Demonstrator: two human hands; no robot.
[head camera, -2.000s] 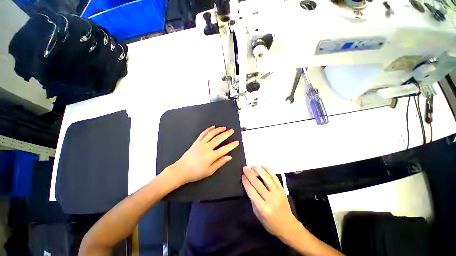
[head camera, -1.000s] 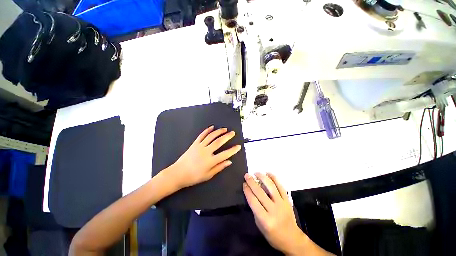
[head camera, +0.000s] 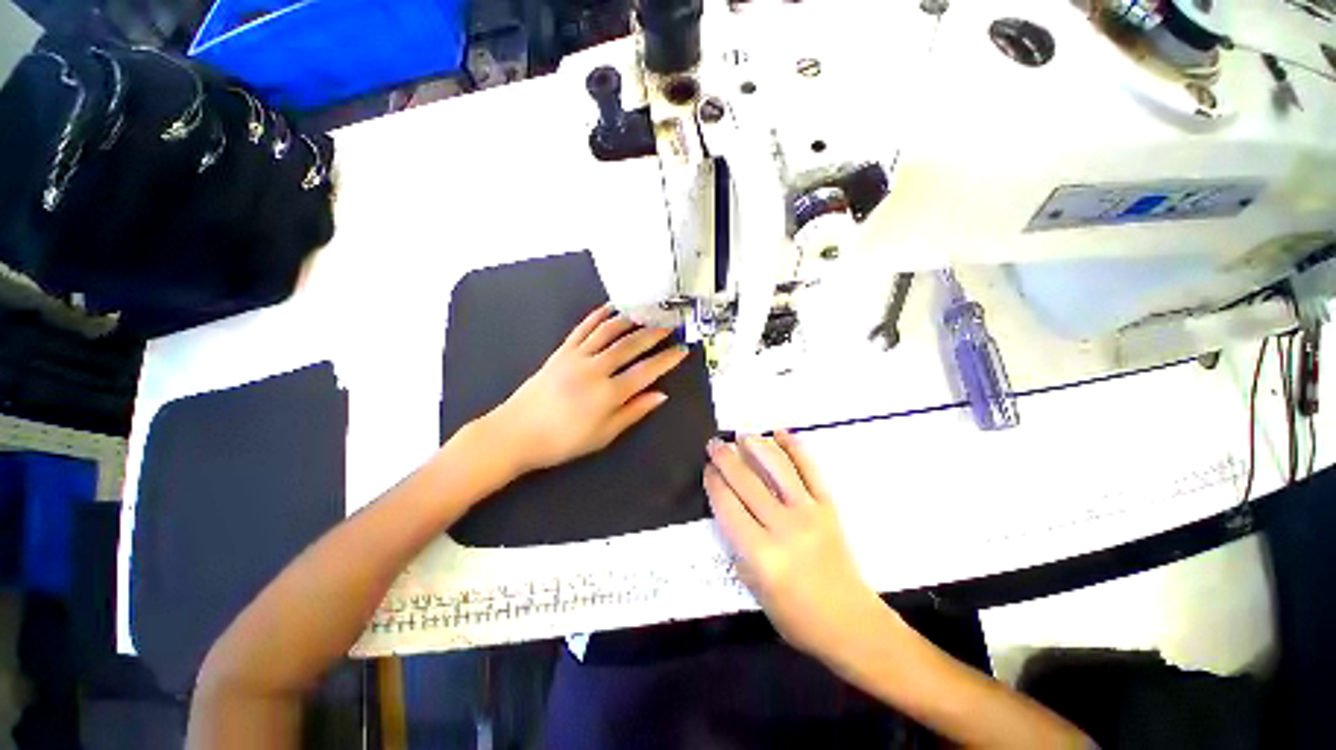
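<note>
A black panel (head camera: 513, 352) with rounded corners lies flat on the white table, its right edge in line with the presser foot and needle (head camera: 703, 322) of the sewing machine (head camera: 938, 132). My left hand (head camera: 586, 388) lies flat on the panel with fingers spread, fingertips close to the presser foot. My right hand (head camera: 777, 520) rests at the panel's right edge near the front, fingertips touching the edge. Whether its fingers pinch the edge is hard to see. A second dark panel (head camera: 242, 506) lies at the table's left.
A heap of black pieces with silvery zips (head camera: 161, 183) stands back left. A blue bin (head camera: 330, 44) is behind the table. A wrench (head camera: 889, 311) and a purple screwdriver (head camera: 979, 366) lie under the machine arm. Thin cables hang at the right. A printed ruler (head camera: 513, 601) runs along the front edge.
The panel has moved away from me past the needle, and both hands have moved forward with it. The ruler at the table's front edge is now uncovered. The view has shifted a little.
</note>
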